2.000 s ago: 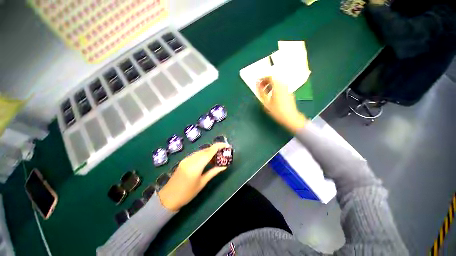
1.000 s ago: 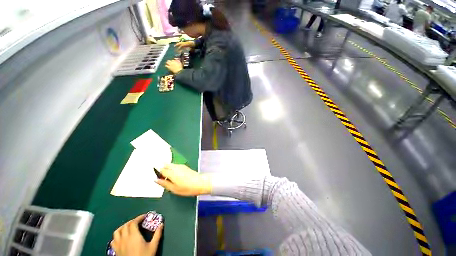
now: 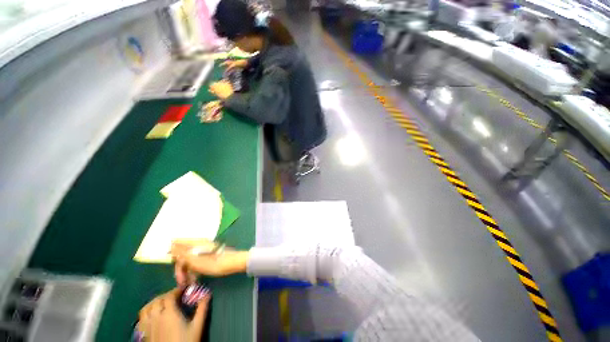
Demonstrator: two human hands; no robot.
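My left hand (image 3: 167,319), cut off by the bottom edge, holds a dark-rimmed, red-patterned piece (image 3: 194,294) between thumb and fingers, low over the green mat. My right hand (image 3: 204,258) is just above it, with its fingertips pointing down at the piece. A slim pale marker pen (image 3: 202,250) shows blurred along the right hand's fingers; its tip is hidden. Whether the right fingertips touch the piece is blurred. White paper slips (image 3: 180,217) lie beyond the hands, with a green card (image 3: 228,216) sticking out from under them.
A white compartment tray (image 3: 72,310) is at the lower left. A red and yellow card (image 3: 169,121) lies further up the bench. Another person (image 3: 284,87) sits at the far end by the bench edge. A white box top (image 3: 304,224) is beside the bench, below my right forearm.
The view has swung from the tray to along the bench. My right hand has moved from the papers down to the piece in my left hand, which keeps its hold.
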